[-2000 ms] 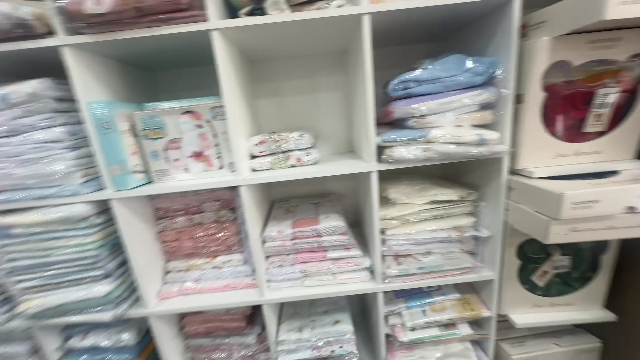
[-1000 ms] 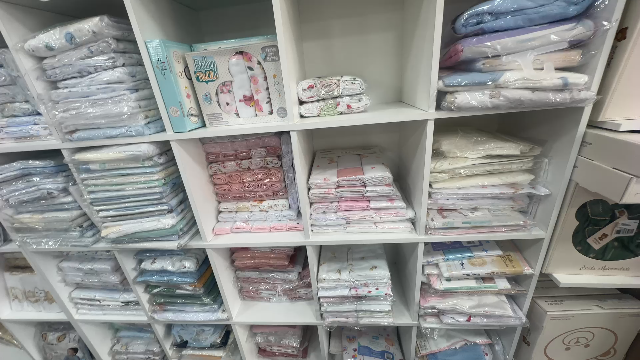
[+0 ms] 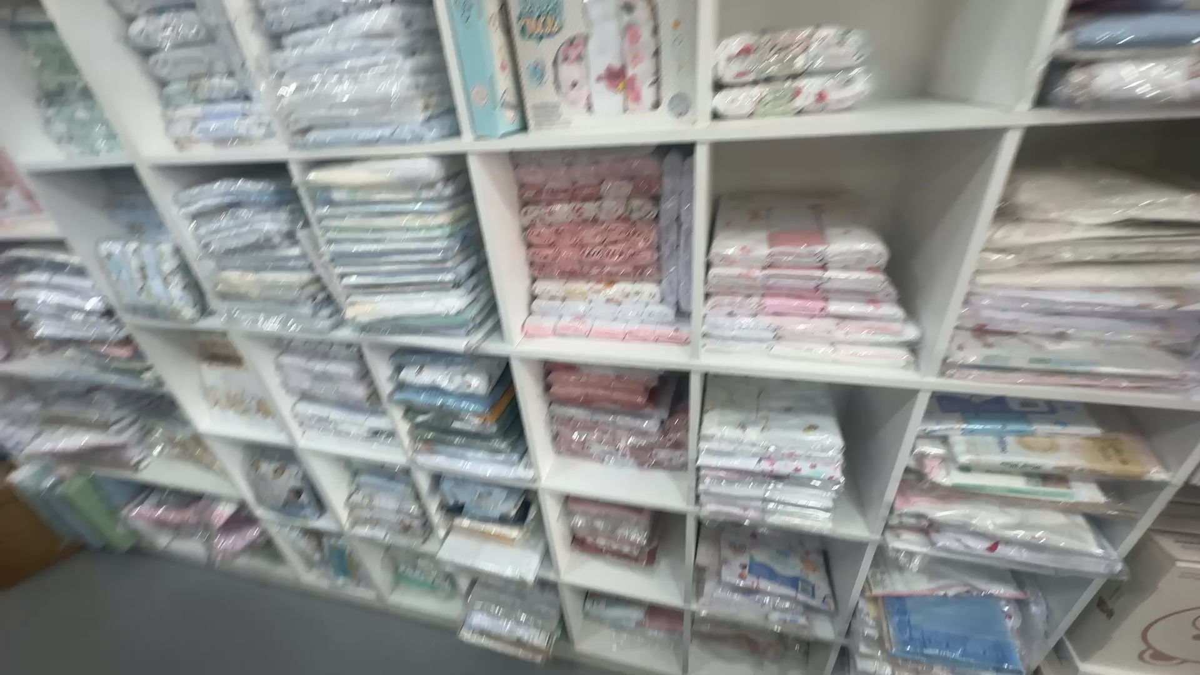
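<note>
Neither of my hands shows in the head view. White cubbyhole shelving (image 3: 806, 366) fills most of it, packed with folded textiles in clear plastic. Pink and red packs (image 3: 595, 248) are stacked at the centre, and white and pink folded packs (image 3: 802, 281) lie in the compartment to their right. Above these, two small floral bundles (image 3: 792, 70) rest one on the other. A printed box (image 3: 600, 66) stands beside a turquoise box (image 3: 485, 70) at the top. Pale blue and green packs (image 3: 403, 248) form a tall stack left of centre.
Grey floor (image 3: 216, 619) shows at the lower left, with a brown box or panel (image 3: 28, 530) at its edge. A white plastic-wrapped pack (image 3: 511, 619) juts out from the lowest shelves. At the lower right stands a pale carton (image 3: 1144, 609) with a bear outline.
The view has swung down and to the left, bringing in the lower shelves and the floor. The stacks on the shelves show no plain change.
</note>
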